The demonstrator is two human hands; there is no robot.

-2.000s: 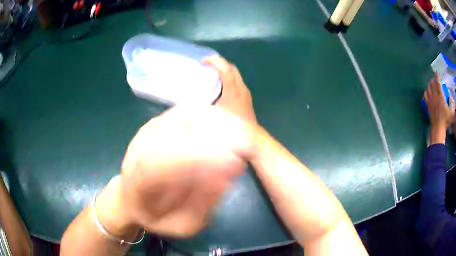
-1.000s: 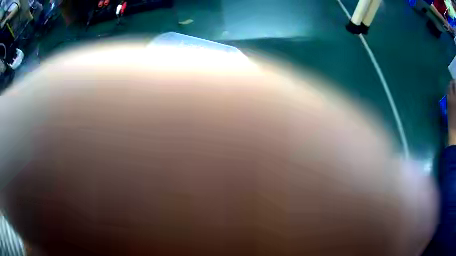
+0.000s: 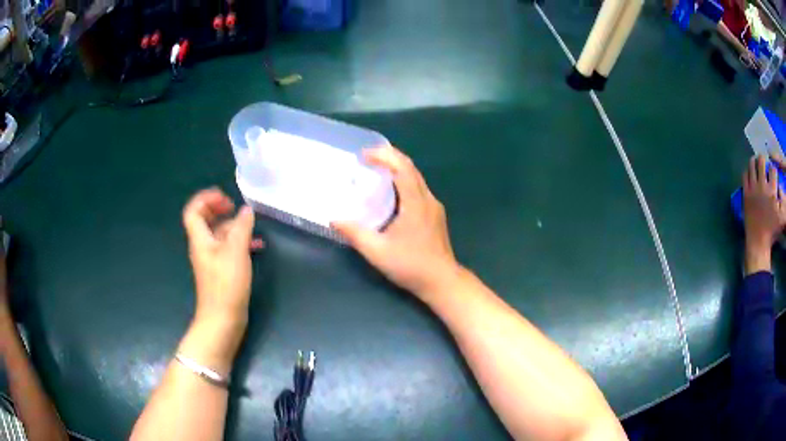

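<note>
The oval appliance (image 3: 302, 172) is above the green bench, left of centre, with its frosted translucent body on top and a white ribbed edge along its near side. A small round tube shows inside at its left end. My right hand (image 3: 409, 220) grips its right end, fingers on the far side and thumb on the near side. My left hand (image 3: 220, 250) is just left of and below the appliance, fingers curled apart, holding nothing visible. A bracelet is on the left wrist.
A black power cord (image 3: 293, 400) lies near the front edge. A black unit with red connectors (image 3: 190, 39) and a blue bin (image 3: 312, 13) are at the back. Cream posts (image 3: 606, 39) stand at back right. Another person's hand (image 3: 760, 202) touches a blue and white box at right.
The blurred hand that covered most of the view has moved away. My left hand is now low beside the appliance, and the power cord shows. My right hand still holds the appliance's right end.
</note>
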